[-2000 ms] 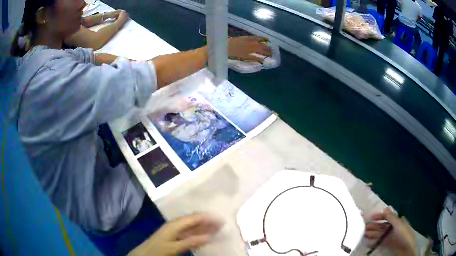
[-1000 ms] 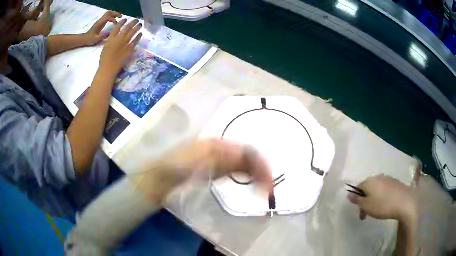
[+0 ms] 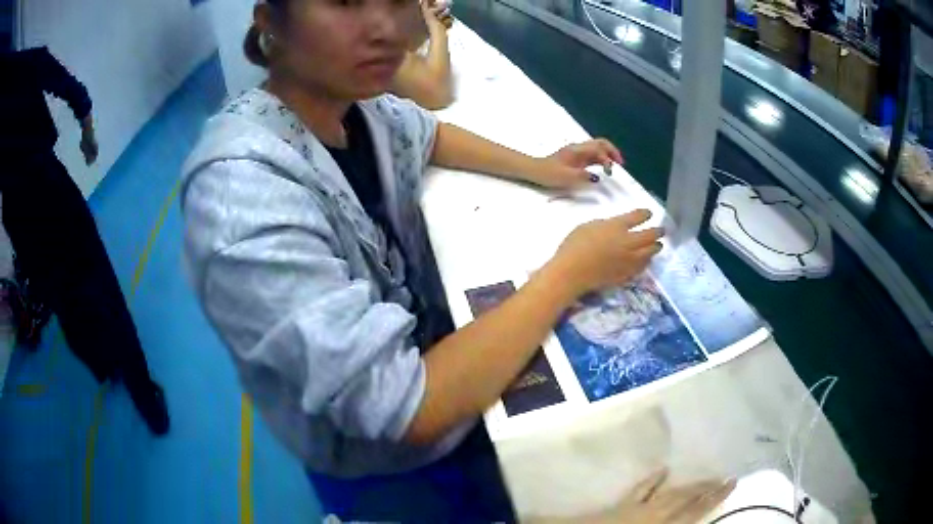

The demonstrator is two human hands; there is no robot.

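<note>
A white panel (image 3: 755, 491) shows only in part at the bottom edge of the view, with a dark wire curving on it and a small dark module near its right side. A thin white cord (image 3: 808, 430) loops up from the panel over the bench cover. My left hand (image 3: 670, 504) is at the bottom edge, its fingers spread and reaching the panel's left edge; it is cut off by the frame. Whether it holds anything is not shown. My right hand and the tweezers are out of the picture.
A seated neighbour in a grey jacket (image 3: 297, 276) rests both hands over a printed poster (image 3: 639, 343). A grey post (image 3: 696, 123) stands at the belt side. Another white panel (image 3: 772, 233) lies on the green conveyor. A person in dark clothes (image 3: 67, 225) is on the blue floor.
The view has swung left, towards the neighbour and the floor. My panel has shifted to the bottom edge. My right hand and the tweezers have left the view; the white cord loop now shows.
</note>
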